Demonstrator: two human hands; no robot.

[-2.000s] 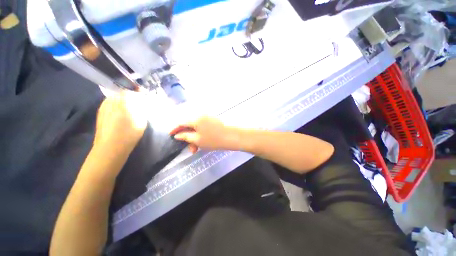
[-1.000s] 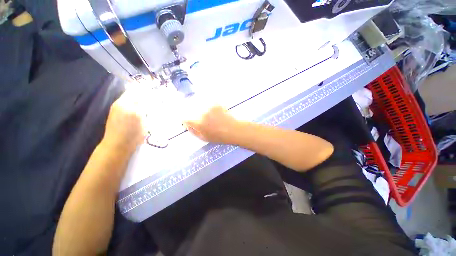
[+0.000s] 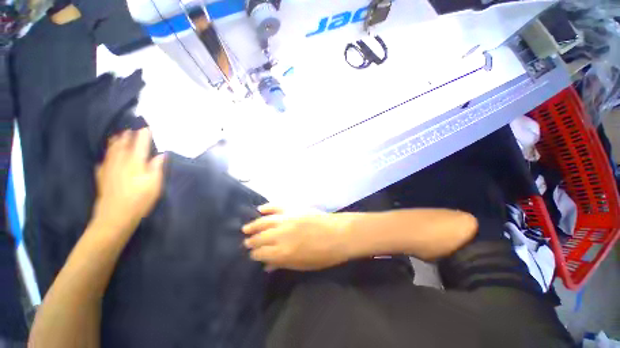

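A large black fabric panel [image 3: 190, 224] lies over the near left part of the white sewing machine bed and hangs over the near edge. My left hand [image 3: 129, 173] rests on the bunched black cloth, left of the needle area. Whether its fingers pinch the cloth is unclear. My right hand [image 3: 292, 238] is at the panel's right edge, with its fingers bent on the cloth; whether it grips is unclear. The white sewing machine head [image 3: 306, 27] stands above. Its needle area is overexposed, and no cloth is clearly seen under it.
Black thread snips [image 3: 366, 53] lie on the bed beneath the arm. A scale strip [image 3: 435, 136] runs along the near edge. A red slotted basket [image 3: 578, 156] with black and white pieces stands at right. Clear plastic wrap [image 3: 605, 81] is at the upper right.
Both hands have left the needle area. The left hand moved left, the right hand moved toward the body. Black cloth now covers the bed's near left part. The view has shifted left.
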